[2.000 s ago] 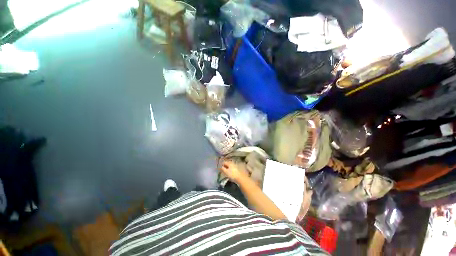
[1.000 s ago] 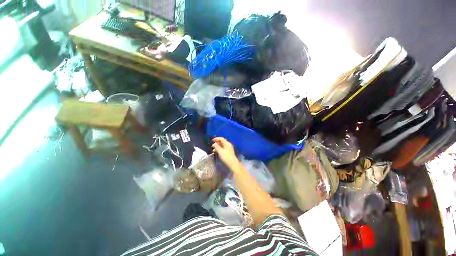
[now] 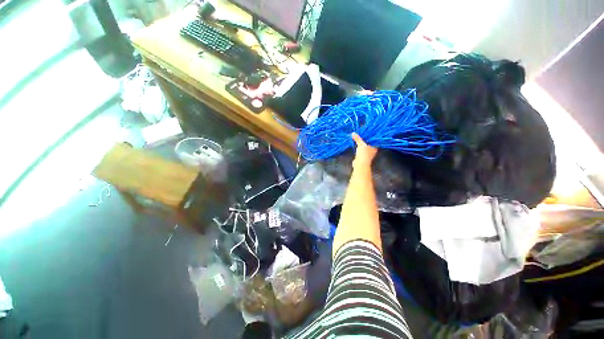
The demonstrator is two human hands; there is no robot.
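Note:
A loose bundle of bright blue cable point(image 3: 391, 122) lies over dark bags beside the desk. My right hand point(image 3: 363, 147) is at its lower middle edge, with the arm stretched forward. The hand is closed on the strands; most of its fingers are hidden among them. My left hand is not in view.
A wooden desk point(image 3: 199, 89) with a keyboard point(image 3: 215, 43) and monitor stands upper left. A large black bag point(image 3: 483, 132) is right of the cable. White cloth or paper point(image 3: 470, 238) lies below it. A stool point(image 3: 149, 175) and clear bags point(image 3: 308, 198) are left.
My right hand has moved up and forward from near the blue container to the blue cable and taken hold of it. The view has shifted toward the desk, and the white board is out of view.

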